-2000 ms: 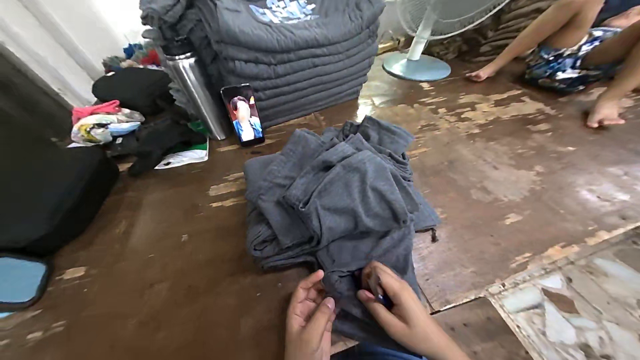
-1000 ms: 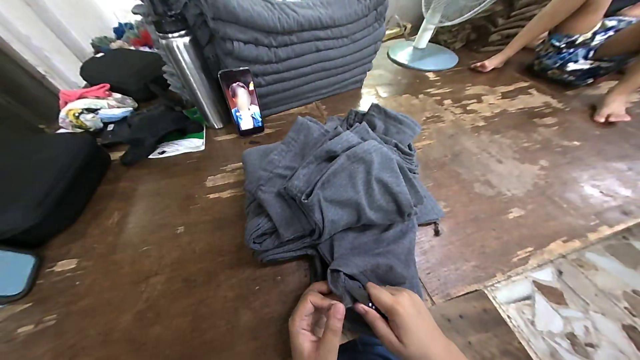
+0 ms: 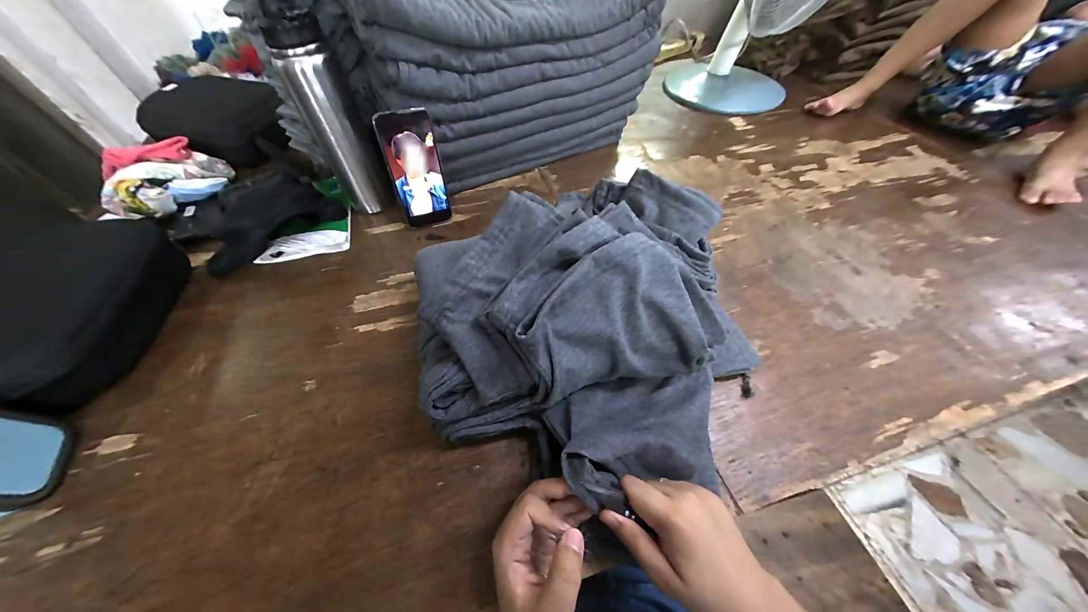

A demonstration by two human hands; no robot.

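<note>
A loose heap of dark grey fabric garments lies on the worn brown wooden surface in front of me. One part of the cloth trails down to the near side, where both hands meet at its edge. My right hand pinches that edge between thumb and fingers, with a small dark object, too hidden to name, showing under the thumb. My left hand is at the left of the same edge, palm up with fingers curled; whether its fingertips grip the cloth cannot be made out.
Behind the heap stand a smartphone, a steel bottle and a tall stack of folded grey garments. A fan base and another person's bare feet are at the back right. Black bags lie left.
Both hands stay at the near cloth edge. Two seconds ago the right hand was curled around a dark object; its thumb and fingers now pinch the edge, closer to the left hand.
</note>
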